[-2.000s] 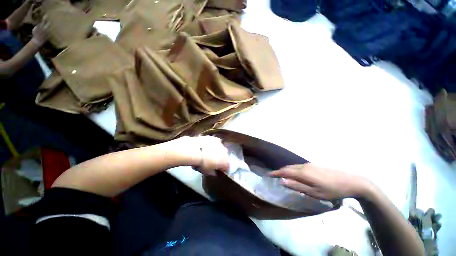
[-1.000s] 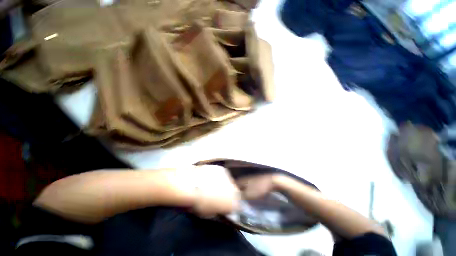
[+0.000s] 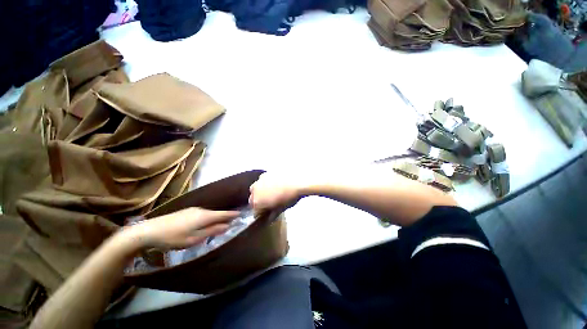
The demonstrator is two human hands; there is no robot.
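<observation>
An open brown bag (image 3: 238, 266) stands tilted at the near table edge, its oval mouth facing me. Crumpled translucent white stuffing (image 3: 215, 243) lies inside it. My left hand (image 3: 177, 228) reaches over the near left of the mouth, fingers stretched out on the stuffing; it grips nothing that I can see. My right hand (image 3: 273, 194) is at the right corner of the mouth with curled fingers closed on the bag's rim. Its fingertips are partly hidden.
Brown bags (image 3: 119, 170) lie heaped on the left, touching the open bag. Olive strap bundles (image 3: 460, 144) lie at the right on the white table (image 3: 309, 96), with a thin grey strip (image 3: 403, 97) beside them. Navy bags (image 3: 170, 18) and folded brown bags (image 3: 412, 22) are at the far side.
The view has turned right, bringing the strap bundles into sight. My left hand has gone from the rim onto the stuffing. My right hand has moved from inside the bag to its right corner.
</observation>
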